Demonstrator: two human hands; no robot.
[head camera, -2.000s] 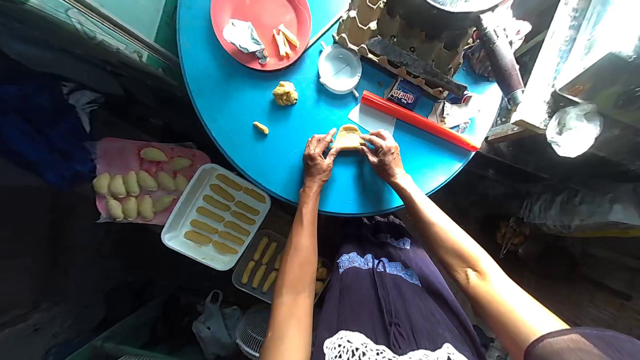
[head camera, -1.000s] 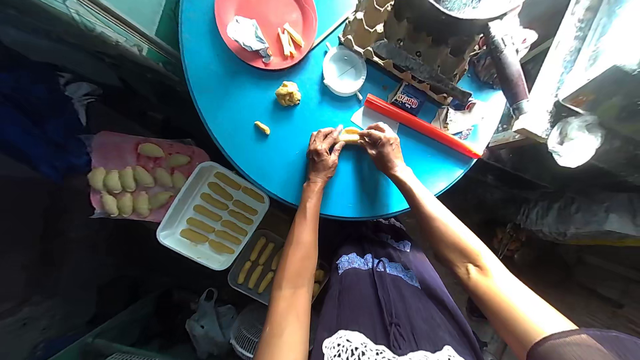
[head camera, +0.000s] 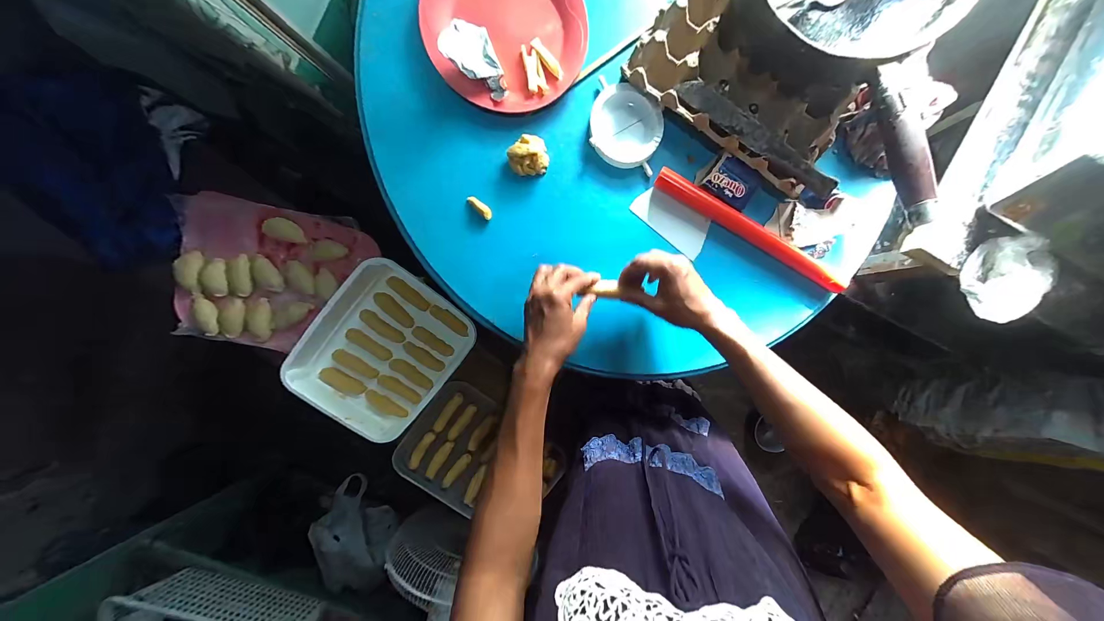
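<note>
A small roll of yellowish dough (head camera: 606, 288) is held between my two hands above the blue round table (head camera: 405, 185), near its front edge. My left hand (head camera: 556, 310) pinches its left end and my right hand (head camera: 668, 289) has fingertips at its right end. A lump of dough (head camera: 528, 155) and a small dough piece (head camera: 479, 208) lie farther back to the left. Behind my right hand a red plastic roll or tube (head camera: 746, 226) rests partly over a white sheet (head camera: 672, 222).
A red plate (head camera: 517, 97) holds thin sticks and crumpled foil. Nearby are a white round press-like mold (head camera: 626, 126), a cardboard egg tray (head camera: 668, 52) and a pan (head camera: 901, 138). Left of the table, a white tray (head camera: 302, 379), a dark tray (head camera: 405, 470) and a pink sheet (head camera: 203, 226) carry shaped dough.
The dough between my hands was a flat, wider piece two seconds ago and is now a narrow roll. My right hand's fingers have lifted into a more arched pinch.
</note>
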